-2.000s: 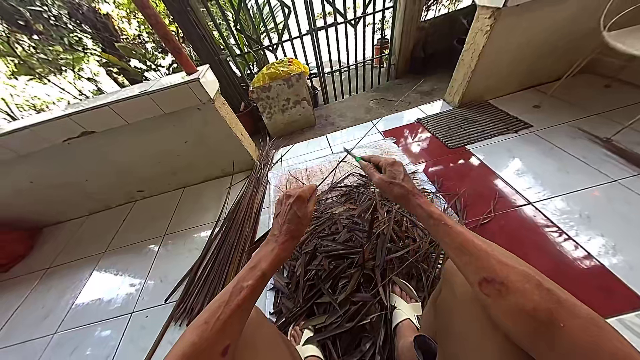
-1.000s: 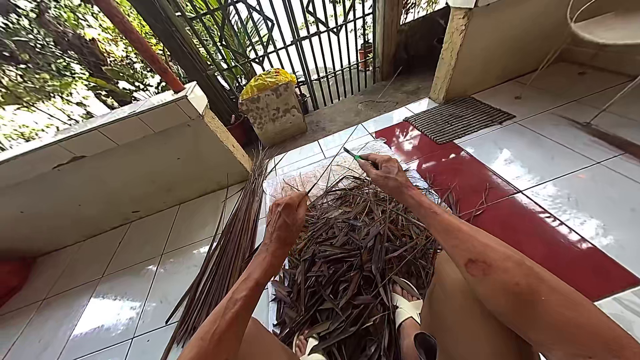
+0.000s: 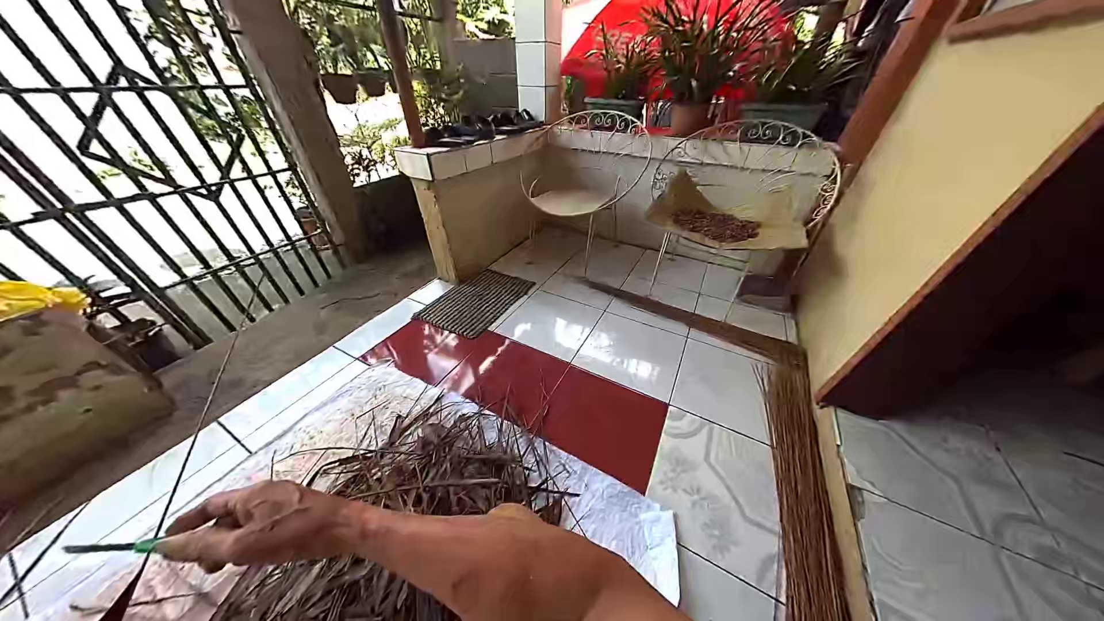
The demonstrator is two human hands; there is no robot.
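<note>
My right hand [image 3: 259,526], at the lower left of the view, is closed on a small knife with a green handle [image 3: 148,546], its dark blade pointing left. A long thin dark leaf midrib [image 3: 203,414] rises past the knife and the fingertips. Beneath the hand and forearm, a heap of dry brown leaf strips [image 3: 431,466] lies on a white cloth sheet [image 3: 634,526]. My left hand is outside the view.
A bundle of long thin brown sticks [image 3: 798,483] lies along the right wall. Beyond the red tiles are a ribbed doormat [image 3: 474,302] and two wire chairs, one [image 3: 573,203] bare-seated, the other holding brown pieces on a sheet [image 3: 776,228]. A metal gate [image 3: 172,190] stands left.
The view has swung strongly to the right. My left hand, seen earlier holding a thin strip, has left the view. The knife remains in my right hand.
</note>
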